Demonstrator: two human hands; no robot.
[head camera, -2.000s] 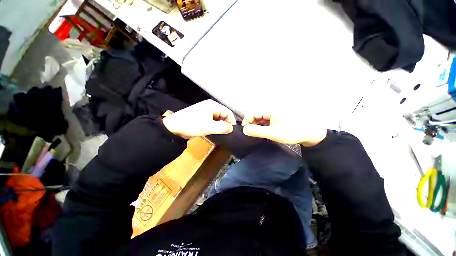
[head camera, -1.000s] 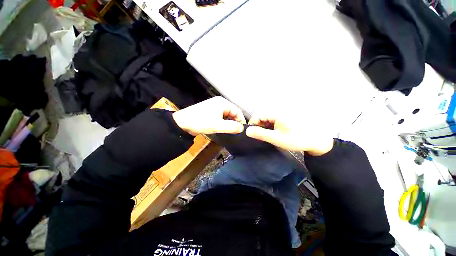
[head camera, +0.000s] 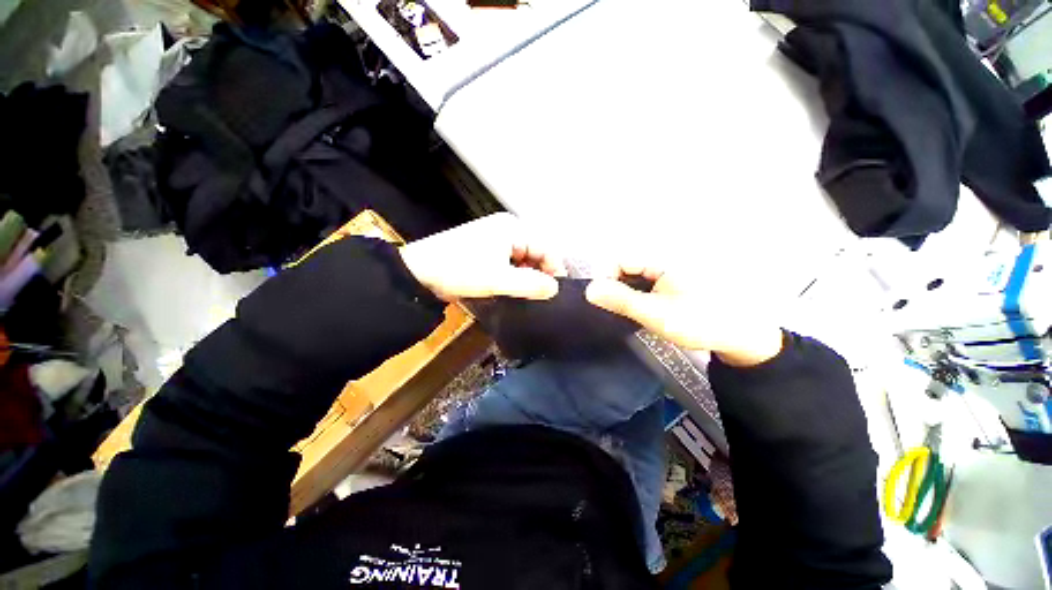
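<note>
A small black cloth section (head camera: 554, 320) hangs between my two hands at the near edge of the white table (head camera: 646, 127), above my lap. My left hand (head camera: 485, 261) pinches its upper edge on the left between thumb and fingers. My right hand (head camera: 681, 309) pinches the same edge on the right. A short stretch of edge shows between the two thumbs. The hands are overexposed, and any thread or stitching at the fingertips is too fine to see.
A dark garment (head camera: 894, 127) lies at the table's upper right. Yellow and green scissors (head camera: 914, 490) lie right, below sewing machine parts (head camera: 981, 367). A cardboard box (head camera: 387, 403) stands below my left arm. A black heap (head camera: 277, 138) lies left. A picture card (head camera: 420, 28) lies upper left.
The view has shifted. My hands have moved slightly apart, so more of the black cloth edge shows between them. More of the ruler strip shows by my right hand.
</note>
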